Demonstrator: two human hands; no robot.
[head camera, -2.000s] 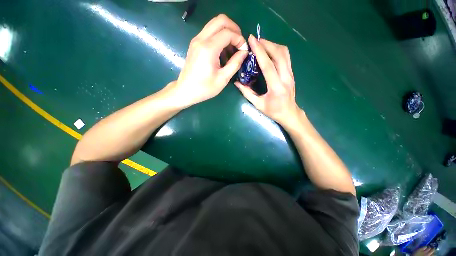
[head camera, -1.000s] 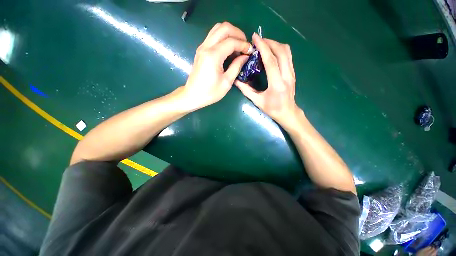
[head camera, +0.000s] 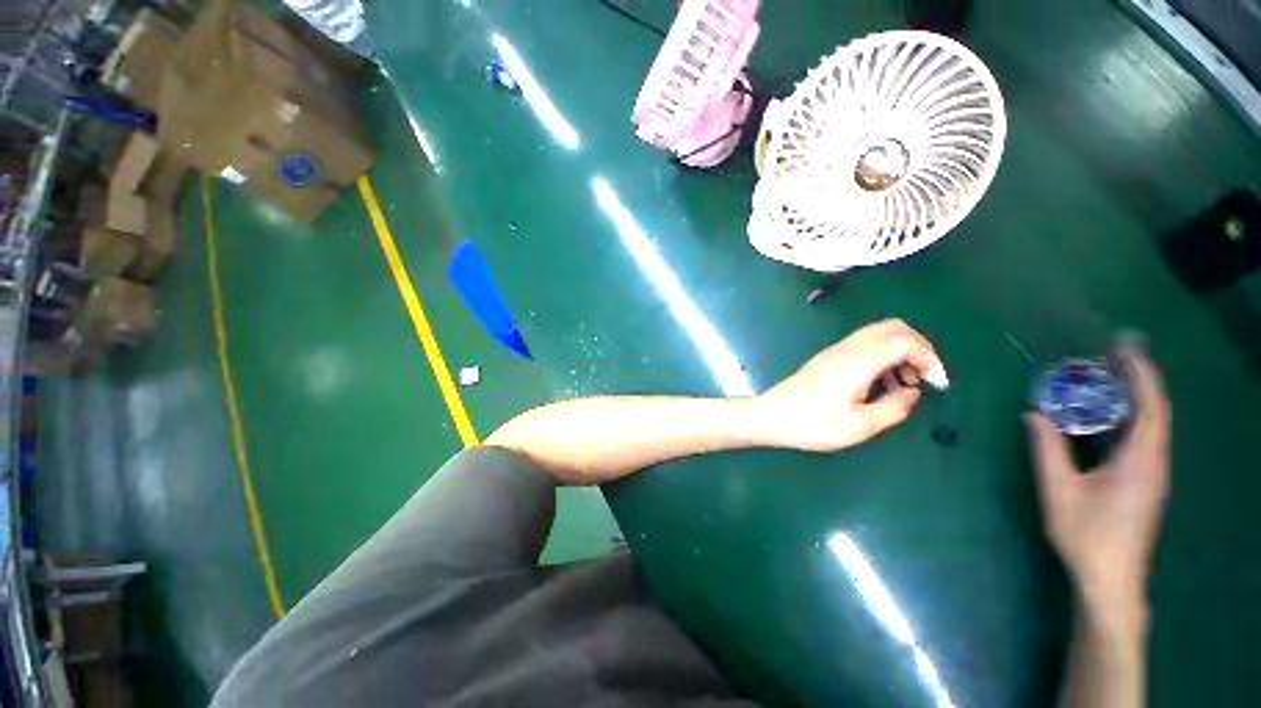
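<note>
My right hand (head camera: 1106, 484) is at the right, slightly blurred, with thumb and fingers around the sides of a round unit (head camera: 1083, 397). The unit has a blue and white speckled face and dark sides. My left hand (head camera: 851, 394) is over the green tabletop (head camera: 774, 553) near the middle, fingers curled, with a small white patch at the fingertips. Whether it pinches anything small cannot be told. A tiny black part (head camera: 945, 436) lies on the tabletop just right of my left hand. The two hands are apart.
A cream fan (head camera: 885, 152) and a pink fan (head camera: 701, 83) stand beyond my left hand. A small dark stick-like item (head camera: 820, 292) lies below the cream fan. A black object (head camera: 1217, 238) is at far right. Cardboard boxes (head camera: 249, 111) stand on the floor at upper left.
The view has swung left, showing the fans and boxes. My hands have separated; my right hand is now out to the right with a round unit. The tiny black part now shows beside my left hand.
</note>
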